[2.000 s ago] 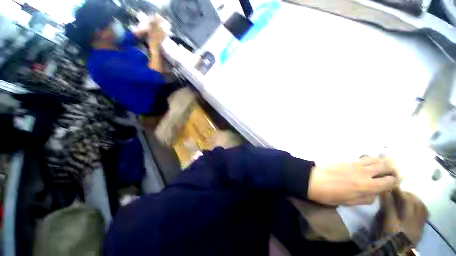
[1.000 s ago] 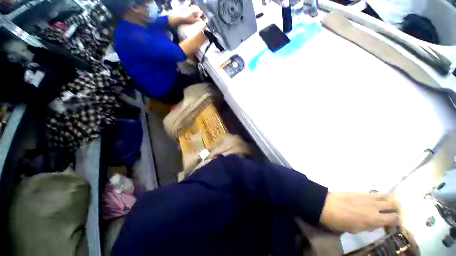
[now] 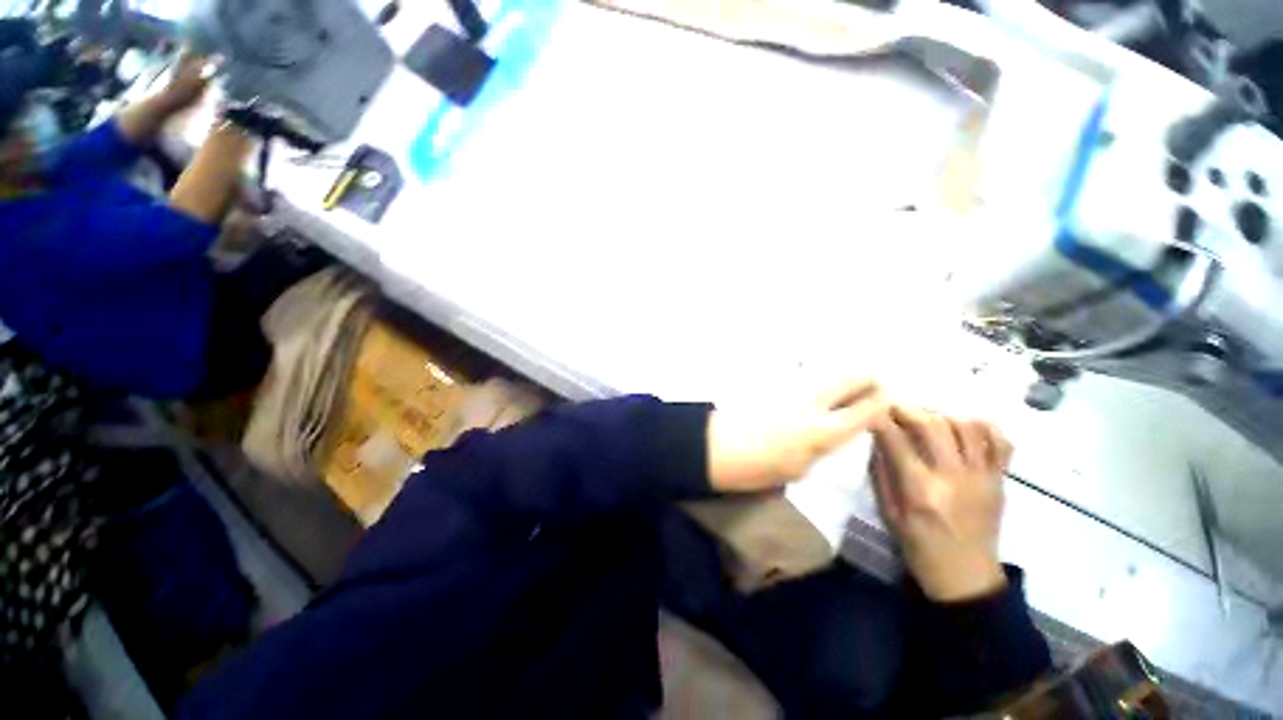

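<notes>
My left hand [image 3: 795, 443] lies over the table's front edge, fingers stretched towards my right hand [image 3: 940, 485]. The fingertips of both hands meet left of the sewing machine head [image 3: 1126, 211], a white head with a blue stripe. Any cloth between the fingers is washed out by glare, so I cannot tell what they hold. A beige cloth [image 3: 771, 542] hangs below my left hand at the table edge. The needle area [image 3: 1041, 373] is blurred, right of and beyond my hands. A thin silver tool [image 3: 1210, 535] lies on the table at the right.
A beige strip [image 3: 760, 21] lies along the table's far edge. A black phone-like object [image 3: 448, 63] and blue material [image 3: 486, 106] are at the upper left. A person in blue [image 3: 106, 267] works at another machine. Beige cloth [image 3: 303, 373] lies by a yellow-brown box [image 3: 394, 408] below.
The view has swung right, bringing the machine head into sight. My right hand, earlier low and partly hidden at the right, now shows fully with its fingertips against my left hand's.
</notes>
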